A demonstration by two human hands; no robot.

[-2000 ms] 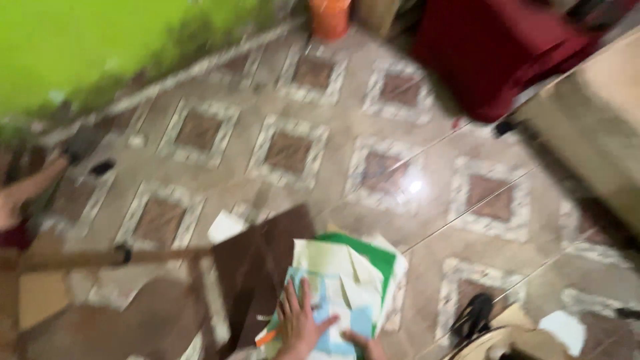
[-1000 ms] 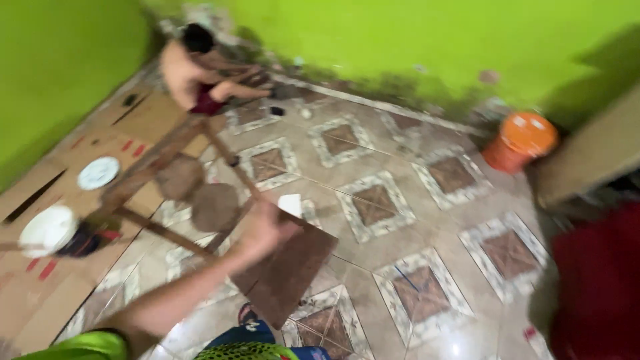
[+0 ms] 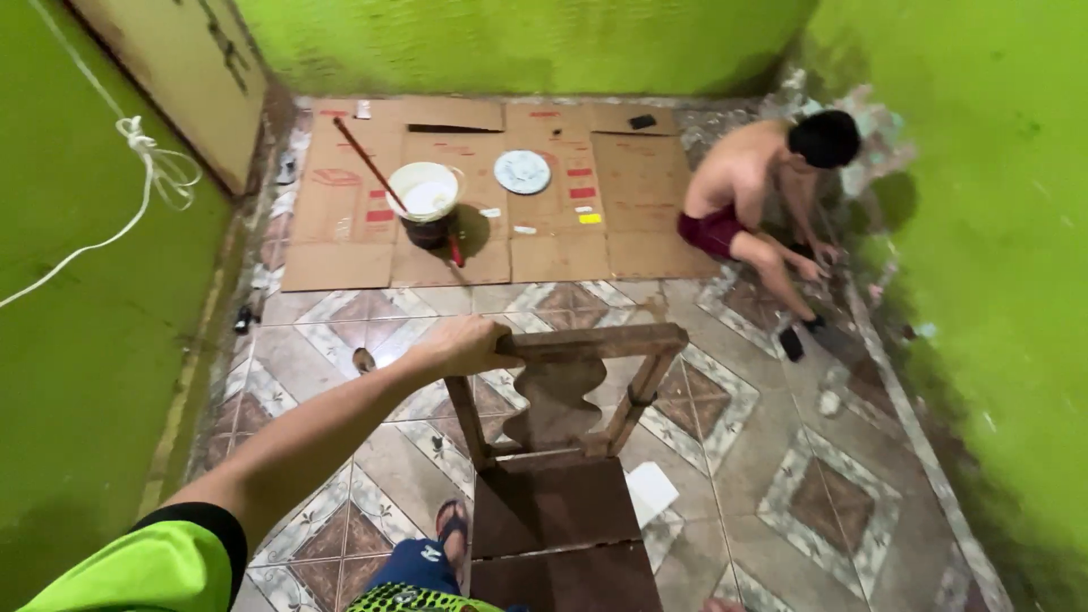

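Note:
My left hand (image 3: 469,344) is closed around the left end of the top rail of a wooden chair's backrest (image 3: 595,342). The chair stands upright just in front of me, its dark brown seat (image 3: 557,506) below the curved back panel. Of my right hand (image 3: 722,605) only a sliver shows at the bottom edge, right of the seat; whether it holds anything is hidden. A white sheet or piece (image 3: 650,493) lies on the tiles beside the seat.
Flattened cardboard (image 3: 552,255) covers the floor by the back wall, bearing a white bucket (image 3: 425,191) with a stick and a round white lid (image 3: 522,172). A person (image 3: 748,187) sits at the right wall. A knotted white rope (image 3: 144,153) hangs at left.
The view has swung far left. Two seconds ago both hands were on papers over the brown seat; the papers are out of view now, and my left hand grips the chair's top rail.

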